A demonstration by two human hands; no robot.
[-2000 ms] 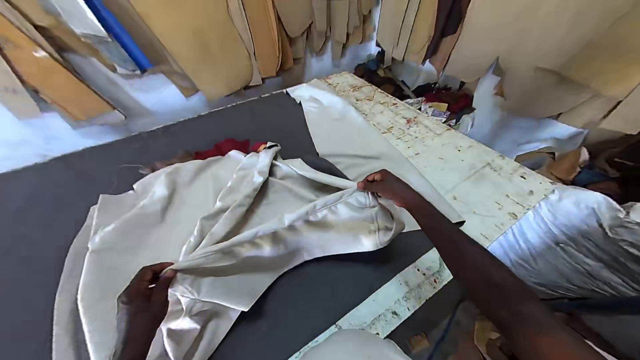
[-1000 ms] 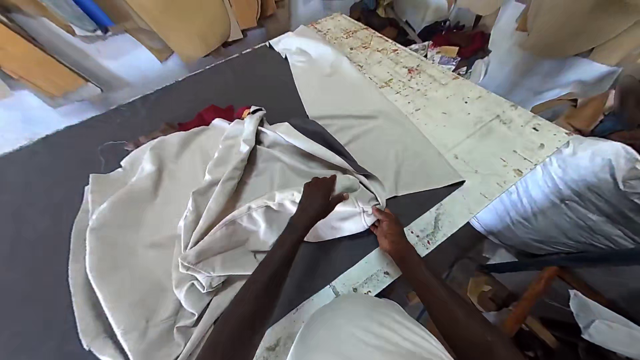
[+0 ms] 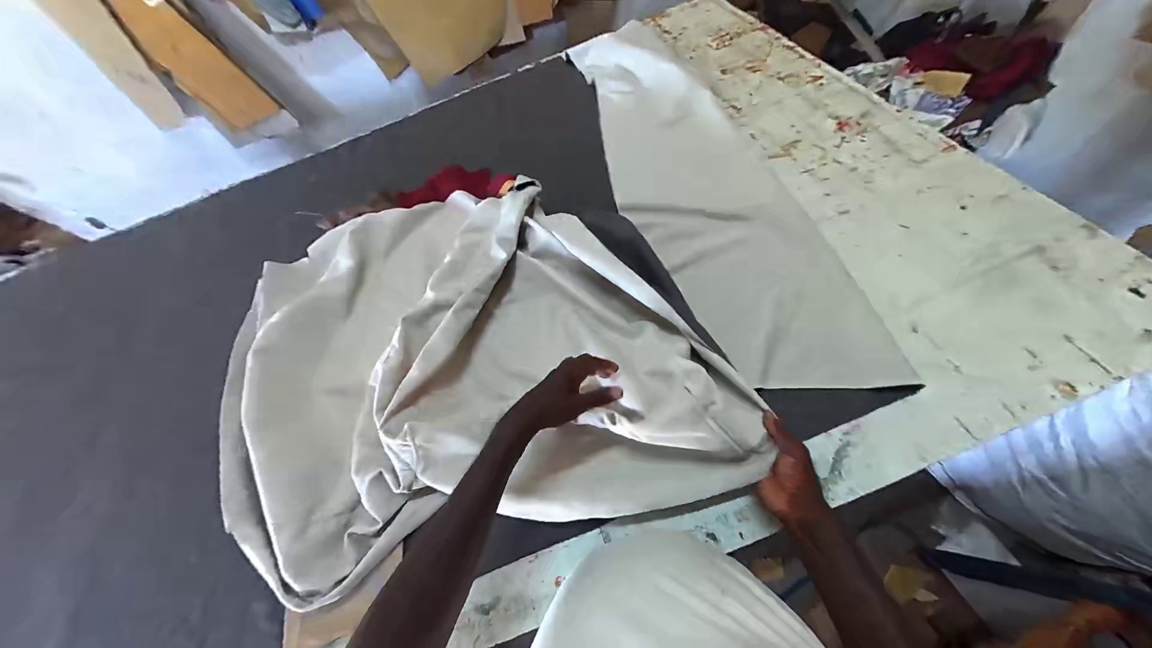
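Observation:
A rumpled beige garment or sewn fabric piece (image 3: 558, 306) lies in folds over dark grey cloth (image 3: 117, 360) on the table. My right hand (image 3: 787, 463) pinches its right corner near the front edge of the table. Over the middle of the fabric is my left hand (image 3: 576, 391), thumb and fingers apart with nothing between them; whether it touches the cloth is unclear. A flat beige fabric panel (image 3: 729, 225) extends to the right of the folds. Red cloth (image 3: 454, 184) shows behind the rumpled piece.
The worn, paint-flecked table (image 3: 945, 243) reaches to the right. Pattern pieces (image 3: 441, 36) hang at the back wall. Scrap fabrics (image 3: 972, 72) are heaped beyond the table's far side. A pale wrapped bundle (image 3: 1071, 468) stands at the right, beside the table.
The beige fabric is spread wider at its lower right than before. My left hand has come off the gathered part near my right hand and now stands open farther left.

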